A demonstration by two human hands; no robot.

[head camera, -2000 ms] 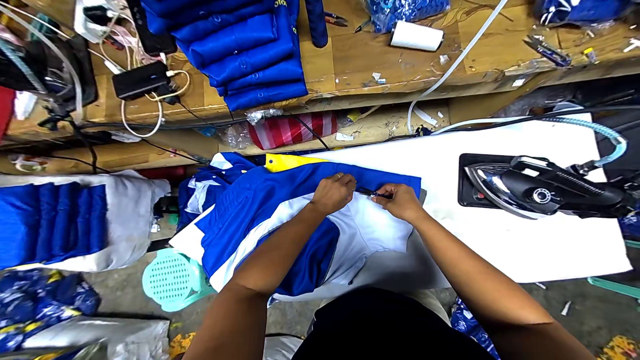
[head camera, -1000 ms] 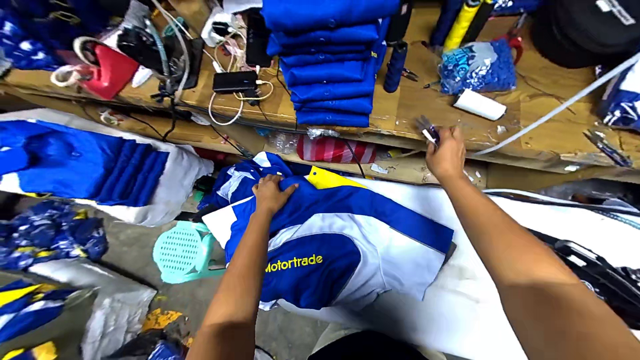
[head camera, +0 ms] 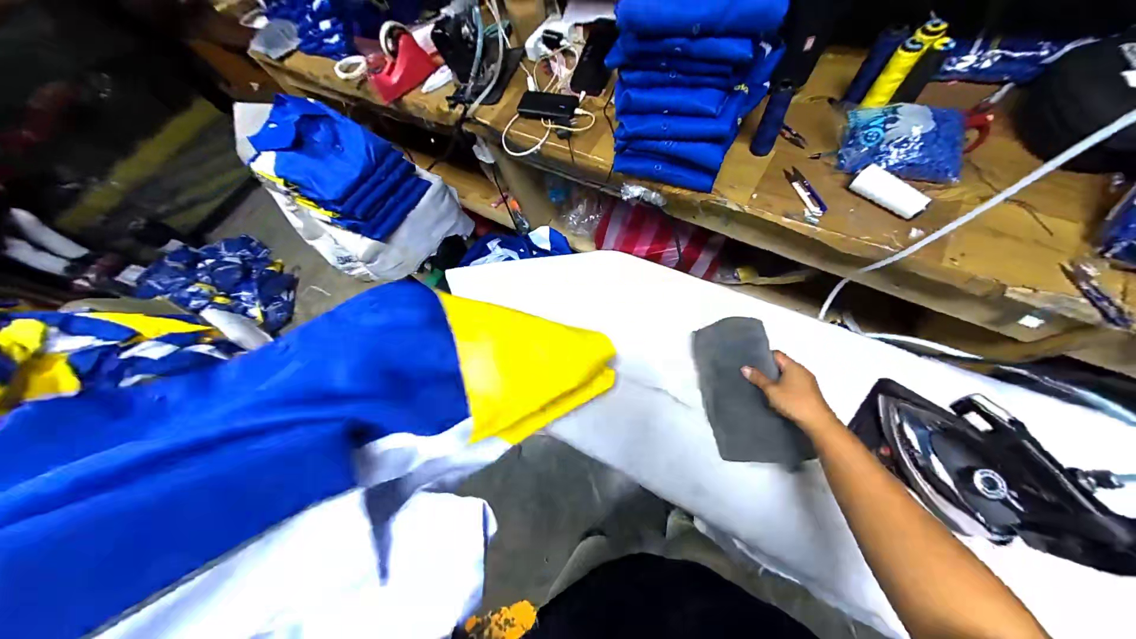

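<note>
My right hand (head camera: pixel 790 390) grips the edge of a dark grey rectangular pad (head camera: pixel 741 399) over the white-covered ironing board (head camera: pixel 648 293). To the left, a blue, white and yellow garment (head camera: pixel 355 373) is held up off the board, large and close to the camera, its yellow part pointing toward the board's middle. My left hand is not visible; the garment fills that side. A black steam iron (head camera: pixel 985 479) rests on its dark mat at the right, near my right forearm.
Behind the board runs a wooden workbench (head camera: pixel 958 240) with folded blue shirts (head camera: pixel 683 98), small snips (head camera: pixel 806 193), a white roll (head camera: pixel 889 192) and a pale hose. More folded blue garments (head camera: pixel 346 169) lie on a white sack at left; a striped red bundle (head camera: pixel 657 235) sits under the bench.
The garment that lay on the board is now lifted to the left. The snips my right hand held at the bench now lie there, and that hand has moved to the grey pad. The view has swung.
</note>
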